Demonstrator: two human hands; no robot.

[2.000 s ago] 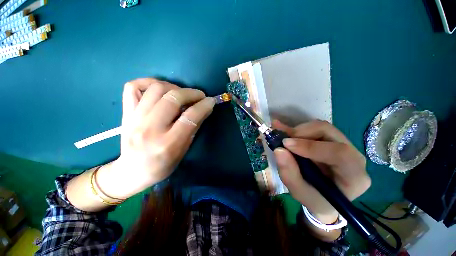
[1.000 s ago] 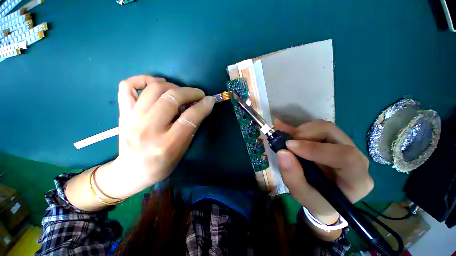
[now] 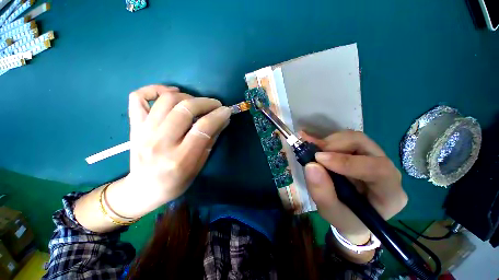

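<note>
My left hand (image 3: pixel 169 142) pinches a white LED strip (image 3: pixel 108 152) between thumb and fingers. The strip's orange end tab (image 3: pixel 242 106) meets the left edge of the uppermost green circuit board (image 3: pixel 255 97). Several such boards lie in a row along the left ledge of the white-grey work board (image 3: pixel 323 82). My right hand (image 3: pixel 361 180) holds the black soldering iron (image 3: pixel 350 197) like a pen. Its tip is at the uppermost board, close to the orange tab; whether they touch is too small to tell.
A crusted silver-grey spool-like pot (image 3: pixel 440 145) stands right of the work board. A pile of strips (image 3: pixel 24 41) lies at the upper left. A small green board piece (image 3: pixel 136 5) is at the top edge. A black box (image 3: pixel 476 202) and the iron's cord are at the lower right.
The iron tip has shifted slightly from beside the orange tab onto the uppermost board. Both hands keep nearly the same place and the same grips.
</note>
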